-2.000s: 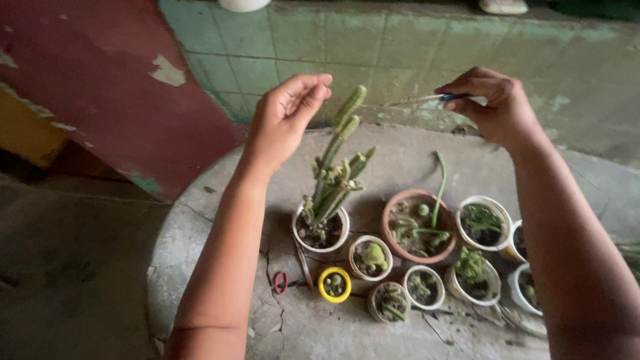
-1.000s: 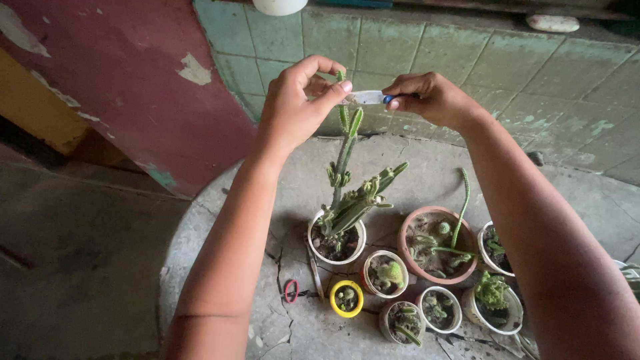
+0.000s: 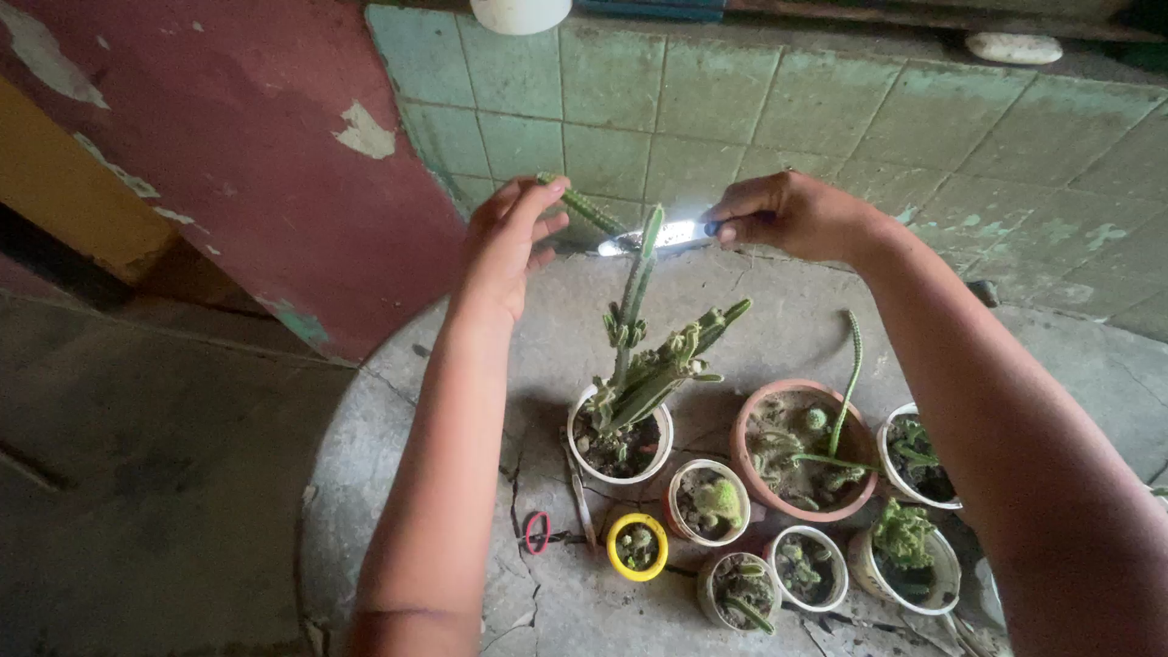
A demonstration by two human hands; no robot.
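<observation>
Between my left hand's thumb and fingers is the upper end of a slim green cactus stem, which slants down to the right. My right hand grips the dark blue handle of a knife, its bright blade pointing left. The stem's lower end meets or overlaps the blade near its tip; whether it is joined to anything cannot be told. Just in front of the blade rises the tall stem of a columnar cactus, rooted with thicker branches in a white pot.
Several small potted cacti stand on the cracked concrete surface, among them a terracotta pot and a yellow-rimmed pot. A pink-red ring and a thin stick-like tool lie nearby. A green tiled wall borders the back.
The blade was up at the cactus top between both hands one second ago. Now my left hand holds a slanting stem piece beside the tall cactus, and my right hand is further from my left.
</observation>
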